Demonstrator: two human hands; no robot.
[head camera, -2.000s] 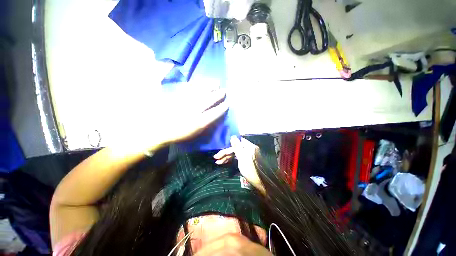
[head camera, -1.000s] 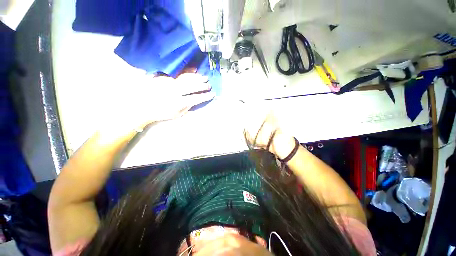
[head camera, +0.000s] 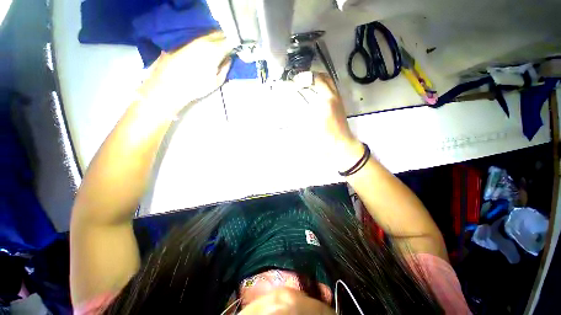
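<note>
A blue cloth panel (head camera: 245, 69) lies at the presser foot and needle (head camera: 262, 71) under the off-white machine head (head camera: 276, 31). My left hand (head camera: 200, 64) is left of the needle with its fingers closed on the panel; glare whitens the hand. A larger dark blue cloth heap (head camera: 147, 23) lies behind it. My right hand (head camera: 317, 101) is just right of the needle, fingers bent beside the round dark metal part (head camera: 300, 58); glare hides whether it holds anything. A thin dark line, possibly thread, runs down the bright table below the panel.
Black scissors (head camera: 374, 52), a yellow cutter (head camera: 419, 79) and a thin pointed tool (head camera: 327, 60) lie right of the machine head. Dark strips (head camera: 464, 89) and a blue scrap (head camera: 536, 111) are at the table's right. Plastic bags (head camera: 526, 229) and a red basket (head camera: 467, 194) are below.
My left hand has moved back along the table beside the needle. My right hand came up from the lap to the front edge, then to the needle's right. The blue panel no longer hangs over the edge.
</note>
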